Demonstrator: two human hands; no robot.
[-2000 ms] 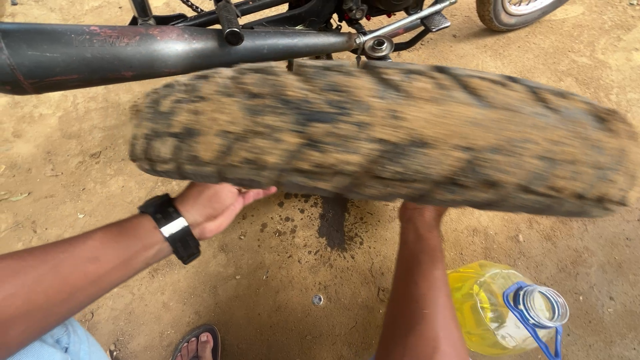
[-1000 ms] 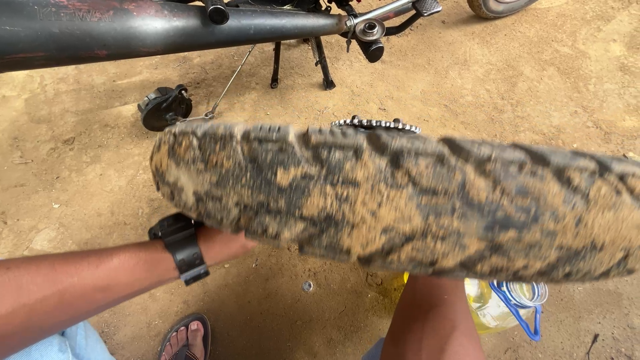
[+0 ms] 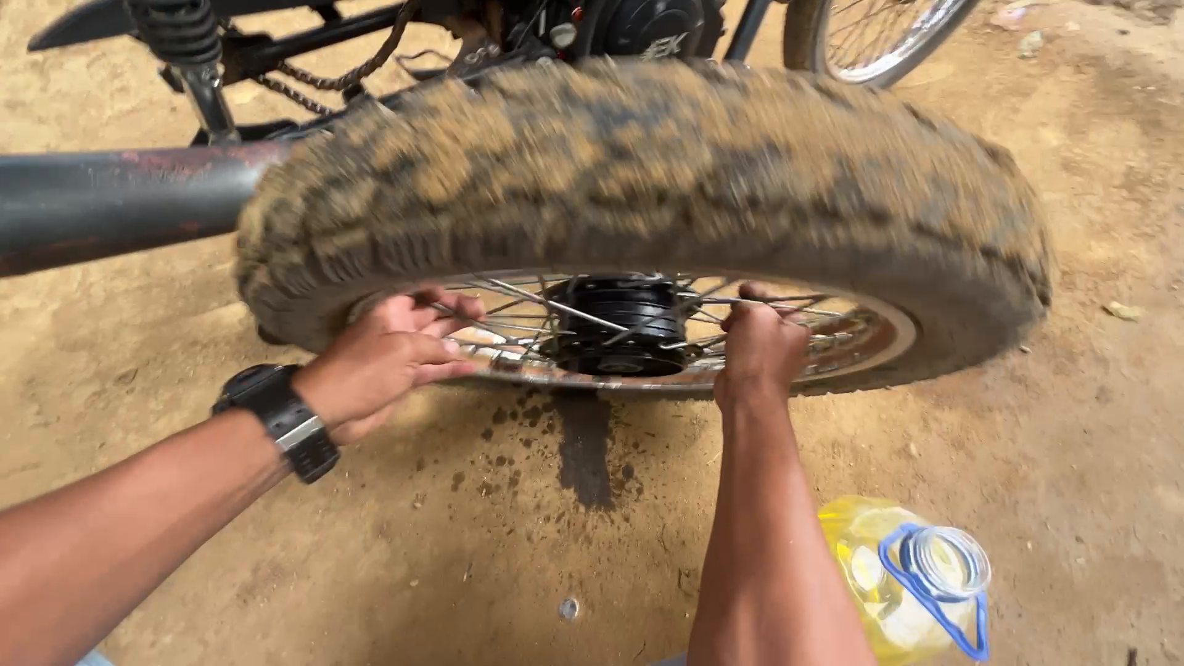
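A muddy spoked motorcycle wheel [image 3: 647, 166] is tilted in front of me, its tread blurred and its black hub [image 3: 620, 324] facing me. At the left part of the rim, my left hand [image 3: 384, 356], with a black watch on the wrist, has its fingers apart by the spokes; whether they touch is unclear. My right hand [image 3: 763, 338] is curled around spokes right of the hub, some of its fingers hidden behind them. Behind the wheel stands a motorcycle, its black engine [image 3: 652, 28] showing.
An open clear plastic jug [image 3: 893, 592] of yellow liquid, with a blue handle, stands on the dirt by my right forearm. The exhaust muffler [image 3: 120, 203] juts in from the left. A dark wet patch [image 3: 587, 453] marks the ground below the hub. Another wheel [image 3: 879, 37] is at top right.
The wheel has tipped so that its hub and spokes now face me. Both hands, partly hidden under the tyre before, now show at the spokes. The brake part seen on the ground earlier is out of sight.
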